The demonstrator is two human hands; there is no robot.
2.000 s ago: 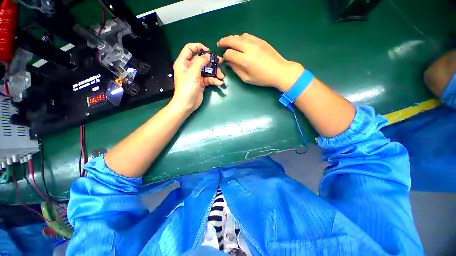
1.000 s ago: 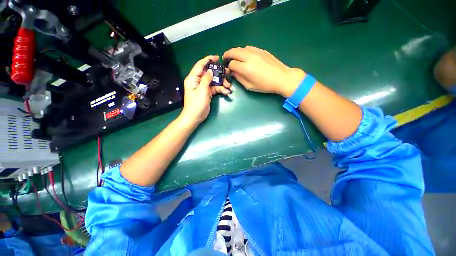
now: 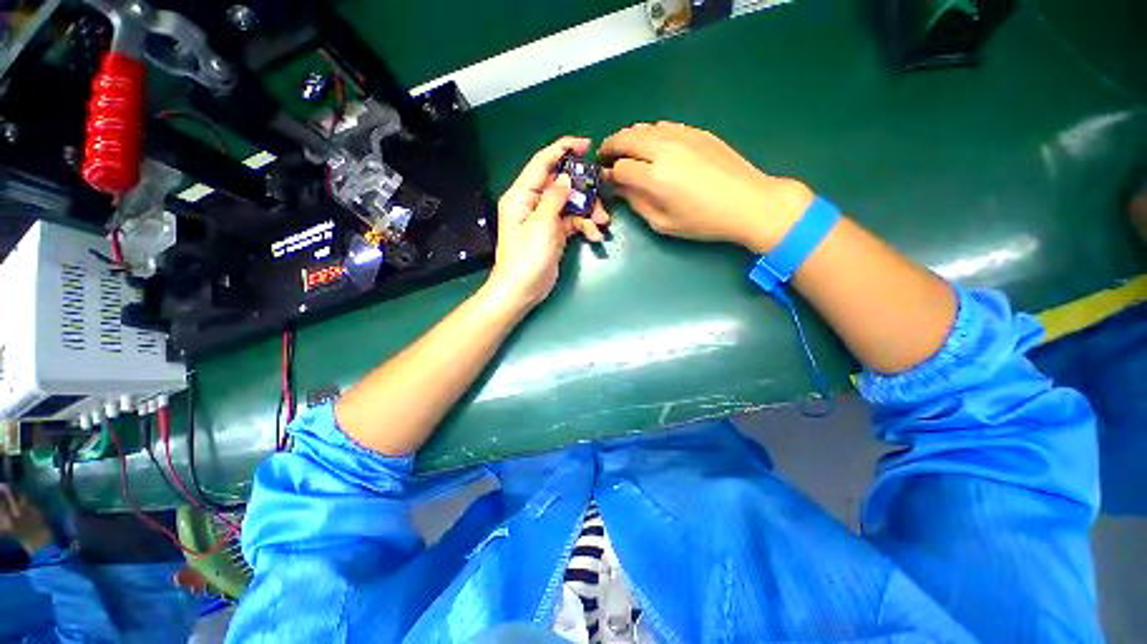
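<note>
A small black module [image 3: 580, 184] with small white marks is held in the fingertips of my left hand [image 3: 535, 230], above the green bench surface. My right hand [image 3: 686, 184] is at the module's right side with its fingers bent together. Its fingertips are close to the module's edge. I cannot tell whether they hold a part. A blue wrist strap [image 3: 801, 242] with a thin cord is on my right wrist.
At left are a black test fixture [image 3: 434, 252] with glowing red digits, a clamp with a red grip [image 3: 115, 123], and a white-grey box [image 3: 76, 321] with red and black wires. A white strip [image 3: 566, 57] runs behind. A black stand [image 3: 937, 35] is at back right.
The camera view has shifted, so fixture, bench and hands all appear further right. More of the white-grey box shows. The hands keep nearly the same pose around the module.
</note>
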